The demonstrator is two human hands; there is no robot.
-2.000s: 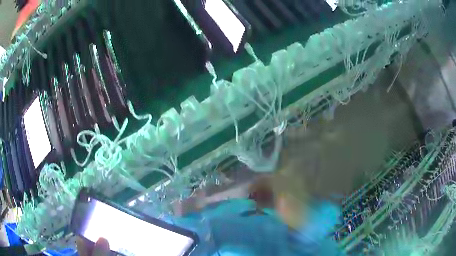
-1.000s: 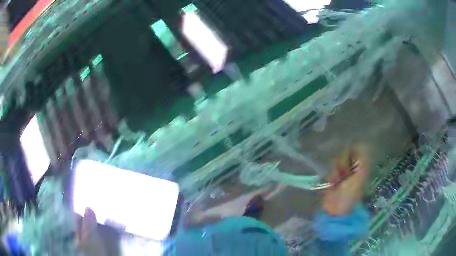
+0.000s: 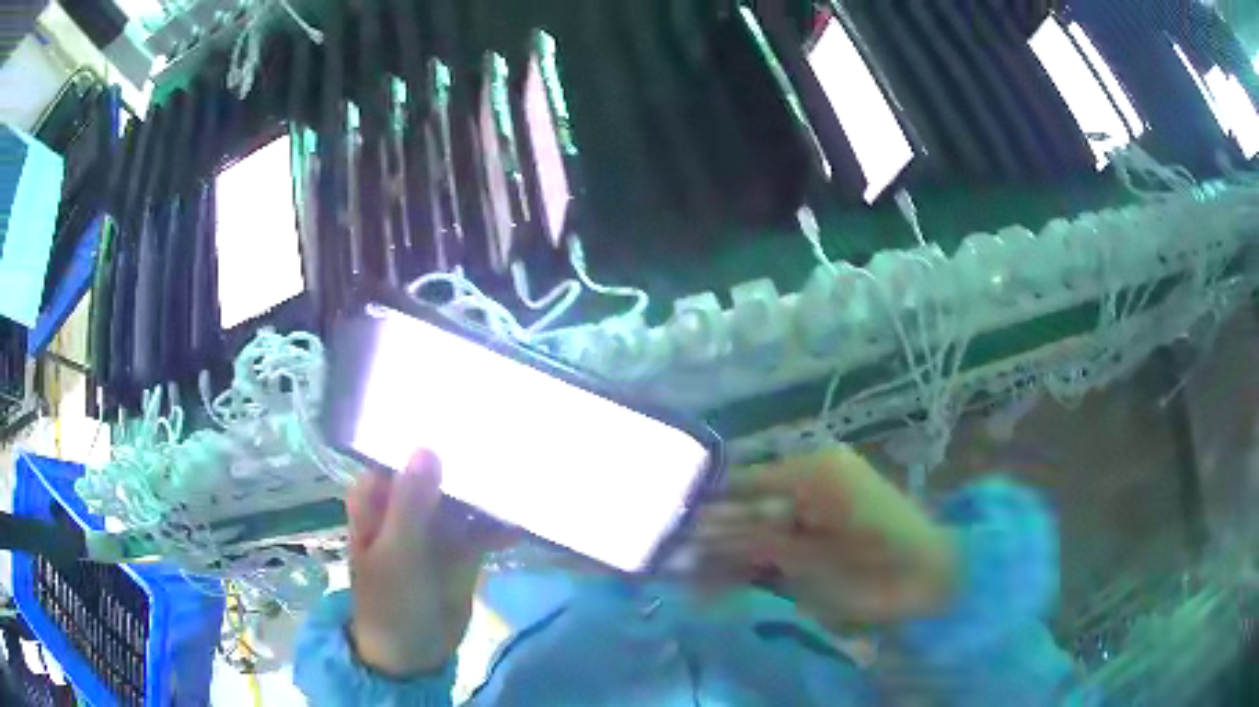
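A smartphone (image 3: 532, 435) with a glowing white screen is held tilted in front of the slotted shelf. My left hand (image 3: 410, 559) grips its lower left edge, thumb on the screen. My right hand (image 3: 828, 532) is blurred at the phone's right end. Its fingertips are close to or on the phone; whether they grip it or a cable cannot be told. Phones stand on edge in the slotted shelf behind, one with a white screen (image 3: 258, 232) at the left and another lit one (image 3: 859, 111) at the upper middle.
White chargers (image 3: 980, 269) line the shelf edge, with tangled white charging cables (image 3: 283, 380) in front. A blue bin (image 3: 187, 642) with a dark grid is at the lower left. Another blue panel (image 3: 28, 228) shows at the left edge. More lit phones (image 3: 1084, 90) stand at the upper right.
My right hand has moved left and up from low at the right to the phone's right end. The view has shifted left, showing more of the blue bin.
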